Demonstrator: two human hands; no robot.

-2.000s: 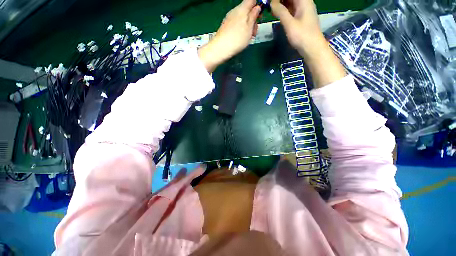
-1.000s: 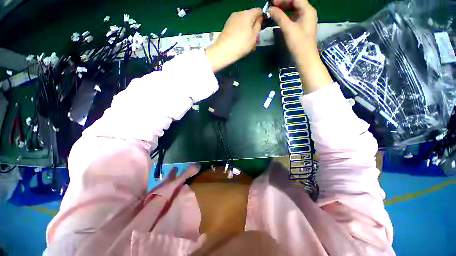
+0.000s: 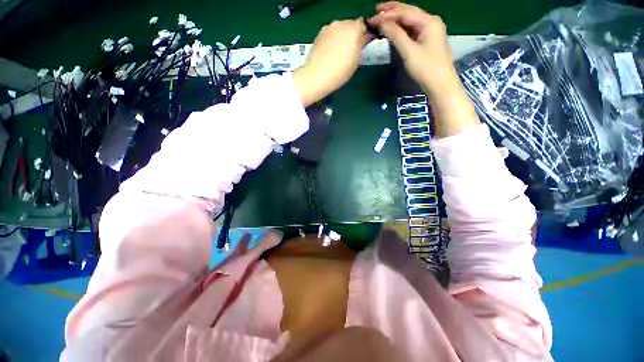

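My left hand (image 3: 340, 55) and my right hand (image 3: 418, 44) meet at the top centre, over the back of the bench. Their fingertips pinch a small black piece (image 3: 371, 28) between them. It is mostly hidden by the fingers, so I cannot tell its exact shape. A flat black wired module (image 3: 313, 138) lies on the green mat beside my left sleeve, its leads running toward the front edge. The ladder-like gasket strip (image 3: 418, 159) lies beside my right forearm and hangs over the front edge.
A tangled pile of black harnesses with white connectors (image 3: 85, 127) covers the left side. Red-handled pliers (image 3: 20, 175) lie at the far left. A crumpled clear plastic bag (image 3: 565, 113) fills the right side. A small white label (image 3: 383, 140) lies mid-bench. A white connector (image 3: 284, 12) lies at the back.
The white part seen earlier between my fingertips no longer shows. The fingertips are still together, with my right fingers curled over more. The view has shifted slightly.
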